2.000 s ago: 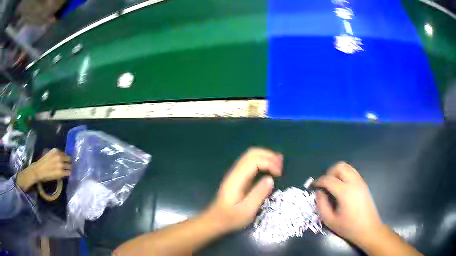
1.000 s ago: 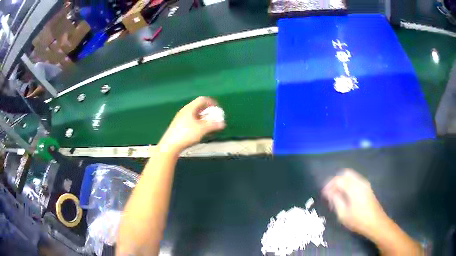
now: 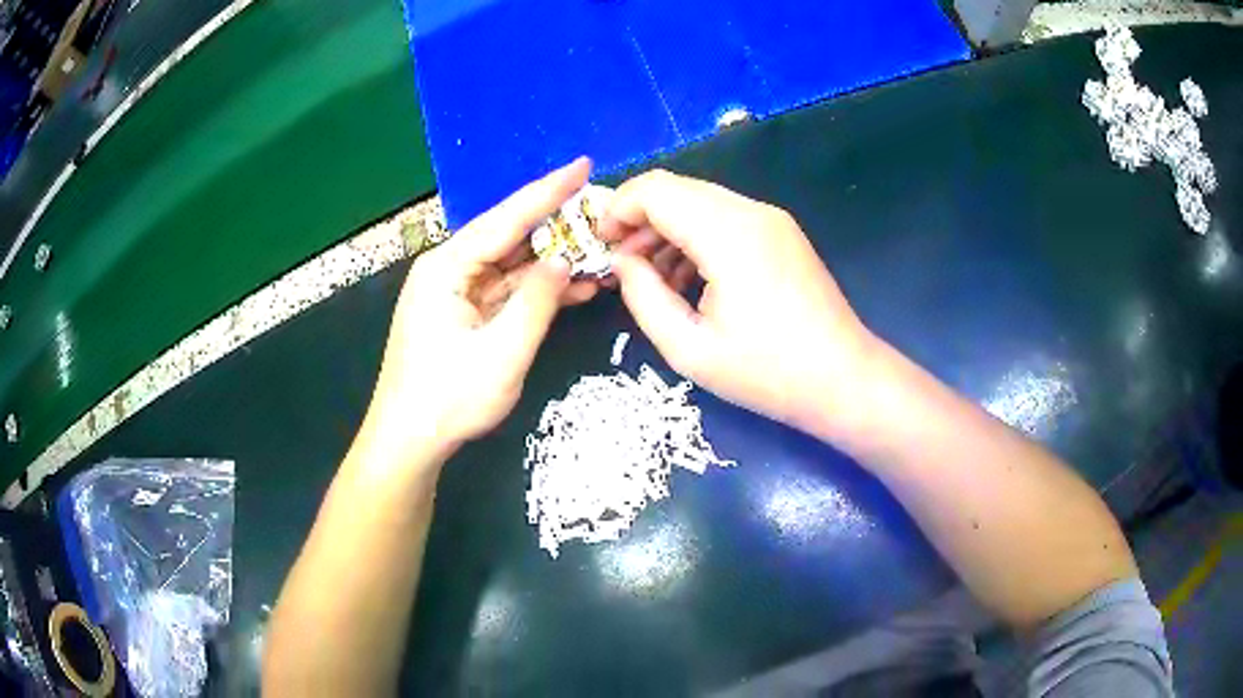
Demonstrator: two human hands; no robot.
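A round white housing [image 3: 574, 235] with gold contacts on its open face is held between both hands, just in front of the blue board. My left hand [image 3: 477, 314] grips its left side with thumb and fingers. My right hand [image 3: 729, 280] has its thumb and fingertips at the housing's right side; whether they also pinch a small piece cannot be told. A loose pile of small white plastic pieces [image 3: 614, 450] lies on the dark green bench below the hands, with one piece lying apart just above it.
The blue board [image 3: 586, 82] lies across the green belt [image 3: 246, 177], which carries a few white housings at far left. A worn whitish rail [image 3: 246, 327] edges the belt. Grouped housings [image 3: 1152, 123] lie at upper right. A clear bag [image 3: 157, 573] and tape roll [image 3: 82, 649] are at lower left.
The view has turned right. My left hand has come back from over the belt, where it held a white housing. Both hands are now together at a housing. The grouped housings have come into view.
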